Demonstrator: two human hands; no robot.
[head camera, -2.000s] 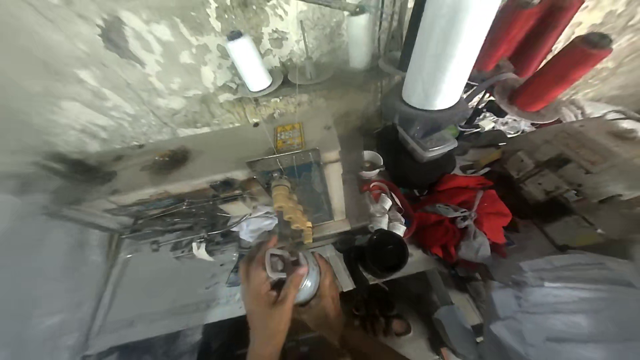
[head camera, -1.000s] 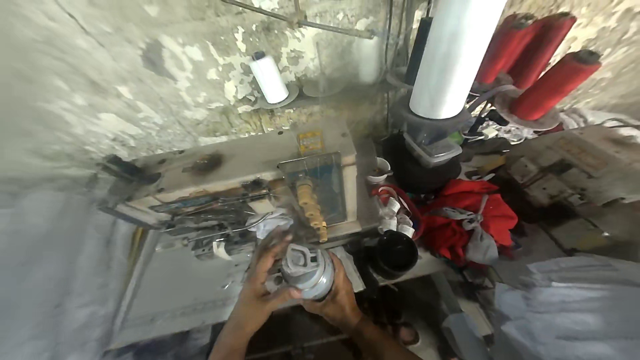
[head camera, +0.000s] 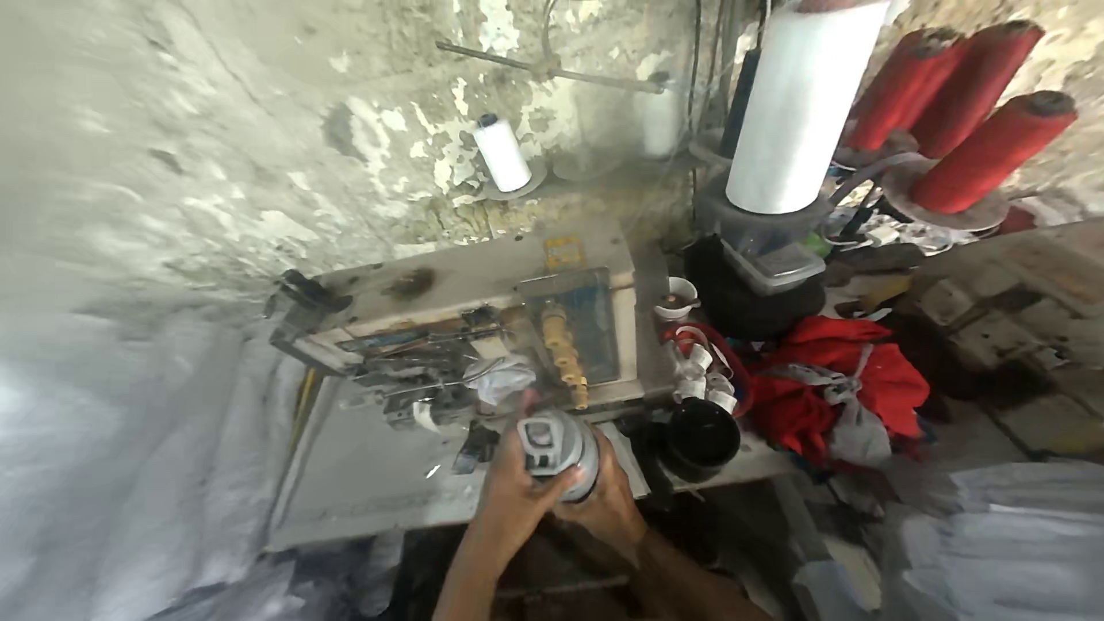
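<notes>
Both my hands hold a grey lidded bottle or jar (head camera: 561, 448), lid up, low in the middle of the view. My left hand (head camera: 509, 483) grips its left side, with the thumb across the front of the lid. Around the right side and underneath wraps my right hand (head camera: 611, 496). Just beyond the hands stands an industrial sewing machine (head camera: 457, 285) with yellow thread guides (head camera: 565, 354) on its front. A crumpled white cloth (head camera: 500, 378) lies against the machine, touching or close behind my left hand.
To the right are a black bowl (head camera: 703, 435), a white cup (head camera: 677, 297), a red tray (head camera: 740, 388) with white rolls, and a red cloth bundle (head camera: 880, 379). Behind stand a large white thread cone (head camera: 798, 103) and several red cones (head camera: 992, 155). White fabric (head camera: 1018, 535) is stacked at lower right.
The fingers of my left hand, spread beside the lid a second ago, are now closed against the lidded thing. The view has shifted somewhat.
</notes>
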